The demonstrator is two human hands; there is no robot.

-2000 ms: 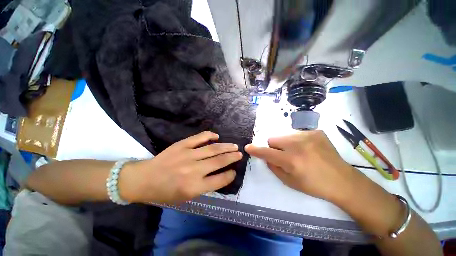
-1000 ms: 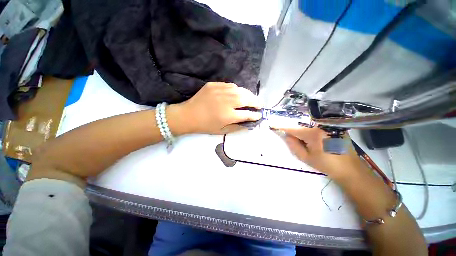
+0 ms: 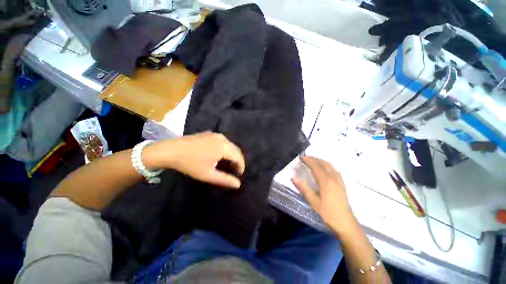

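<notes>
A dark garment panel (image 3: 244,94) lies on the white machine table and hangs over the front edge onto the lap. My left hand (image 3: 208,158) is over the cloth, thumb and fingers curled with a gap between them; whether it pinches cloth is unclear. My right hand (image 3: 322,186) is at the cloth's right corner, fingers apart, and seems to hold nothing. The white sewing machine (image 3: 410,94) with a blue stripe stands to the right; the cloth lies left of its needle area.
Thread snips (image 3: 408,194) and a black phone (image 3: 423,163) with a pale cable lie right of the needle. A brown board (image 3: 150,89) with small dark pieces (image 3: 130,41) is at the left. A clear packet (image 3: 91,140) is at the lower left. A person's arm (image 3: 8,77) shows at the left edge.
The view has shifted, showing more of the table and lap. The cloth has come away from the needle area and now hangs over the front edge. Both hands have left the presser foot.
</notes>
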